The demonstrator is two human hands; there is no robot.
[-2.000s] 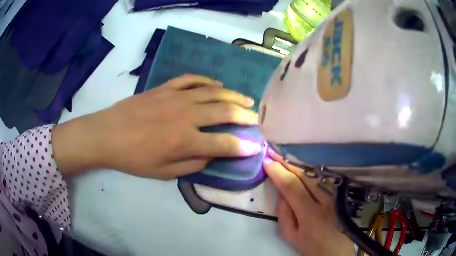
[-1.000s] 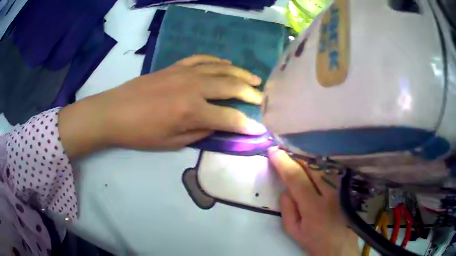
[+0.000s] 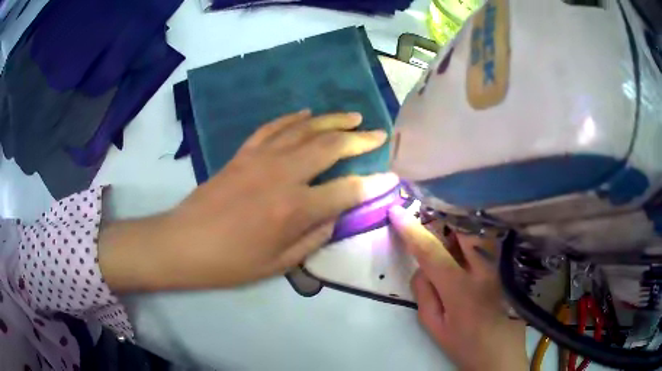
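Note:
The dark green-teal template (image 3: 283,94) lies on a navy cloth piece (image 3: 363,216), whose edge shows as a rim at the left, right and lower sides. My left hand (image 3: 268,196) lies flat on the template with fingers spread, fingertips close to the needle area. My right hand (image 3: 457,290) is at the right, its index fingertip on the navy edge under the bright violet-white light. The sewing machine head (image 3: 522,109) hides the upper part of the needle area and some of my right hand.
Navy and grey cut pieces (image 3: 101,65) are fanned at upper left. Another navy stack (image 3: 312,6) is at top centre. A lime-green bottle (image 3: 454,18) stands behind the machine. Orange-yellow snips (image 3: 543,351) and red snips (image 3: 591,319) lie at lower right. The pale bed plate (image 3: 356,268) shows below the cloth.
The template and navy cloth have turned anticlockwise, and the template's right corner has swung clear of the machine head. My left hand has moved down with them. My right hand stays near the needle.

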